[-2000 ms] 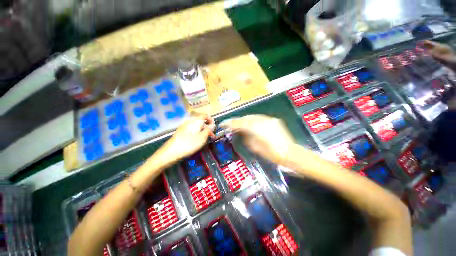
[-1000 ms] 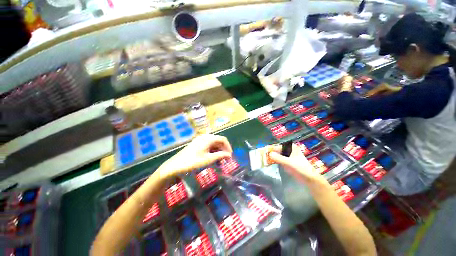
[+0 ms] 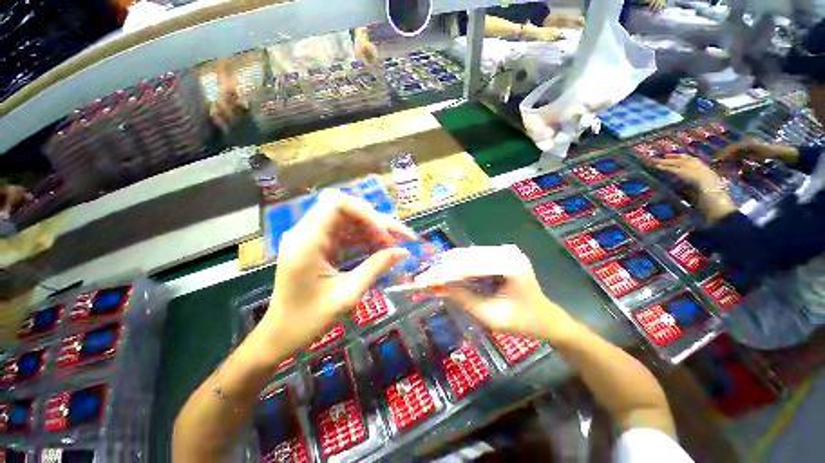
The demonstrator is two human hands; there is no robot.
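My left hand [image 3: 330, 262] is raised over the near tray, thumb and fingers pinched at a small blue film [image 3: 413, 256]. My right hand [image 3: 502, 285] is beside it, holding a thin pale card [image 3: 439, 282] edge-on close to the film; its far end is hidden by my fingers. Blur hides the exact contact. Below, a clear phone tray [image 3: 364, 362] holds red keypad phones [image 3: 412, 402] with blue-looking screens. My hands cover part of its back row.
Blue film stock [image 3: 371, 192], a white bottle [image 3: 406, 181] and a darker bottle [image 3: 266, 176] are on the wooden board [image 3: 466, 176]. Filled trays are stacked at left [image 3: 90, 339]. More trays [image 3: 624, 262] lie right, with another person's hand [image 3: 692, 172] beyond. A plastic bag [image 3: 588, 86] hangs there.
My hands were apart a second ago and are now close together. The card in my right hand has turned edge-on, and a blue film now shows at my left fingertips. The view has shifted.
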